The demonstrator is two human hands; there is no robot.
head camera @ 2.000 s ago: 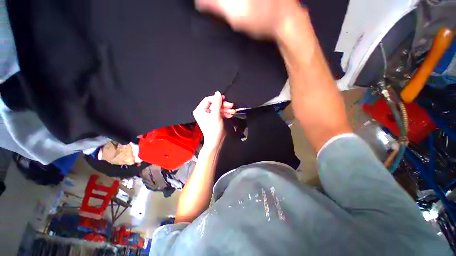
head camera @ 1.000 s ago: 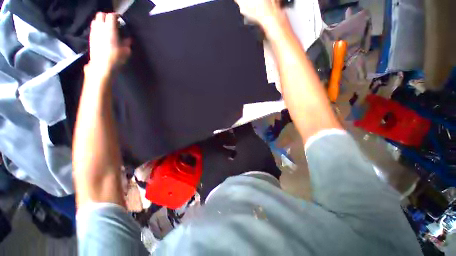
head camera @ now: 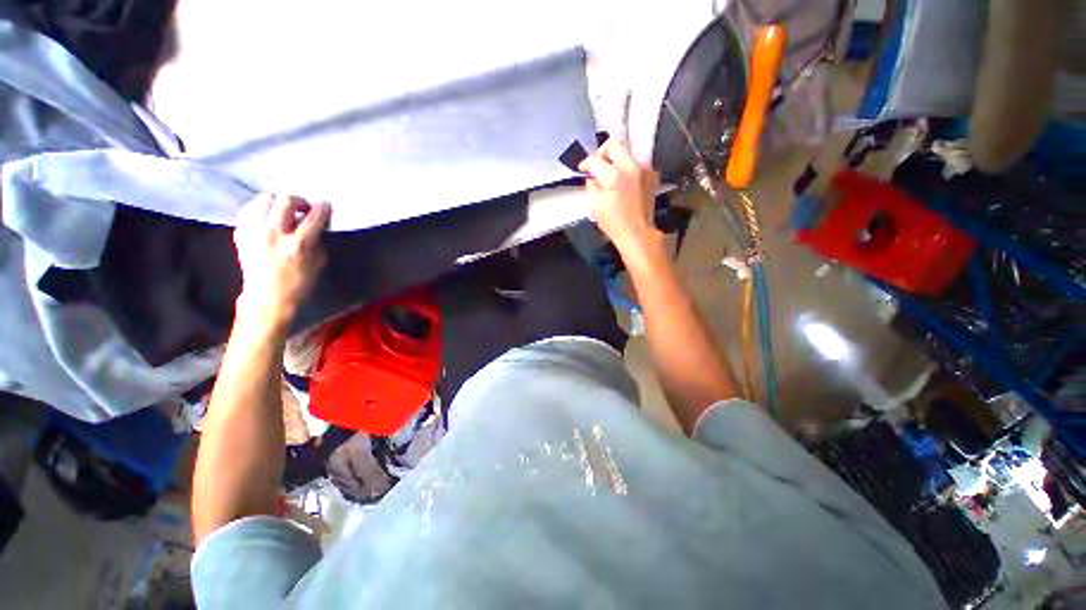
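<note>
Grey-blue fabric (head camera: 441, 137) lies over the white-covered table (head camera: 357, 36), with its front edge near the table's front edge. My left hand (head camera: 282, 238) grips that edge at the left, fingers closed on it. My right hand (head camera: 619, 185) is at the fabric's right corner, fingertips at a small black fabric square (head camera: 573, 155). Whether they pinch the square or the grey-blue fabric cannot be told. Black fabric (head camera: 393, 256) shows below the grey-blue edge and hangs at the table front. More grey-blue fabric (head camera: 72, 203) is bunched at the left.
An orange handle (head camera: 755, 107) stands at the table's right, with tan and blue-green hoses (head camera: 762, 322) hanging below. A red stool (head camera: 379, 363) is under the table front, another red stool (head camera: 899, 232) at the right. A dark garment pile (head camera: 119, 42) lies at upper left. Scraps litter the floor.
The black fabric that covered the table is now mostly out of sight, and grey-blue fabric lies there instead. Both hands have moved down to its front edge.
</note>
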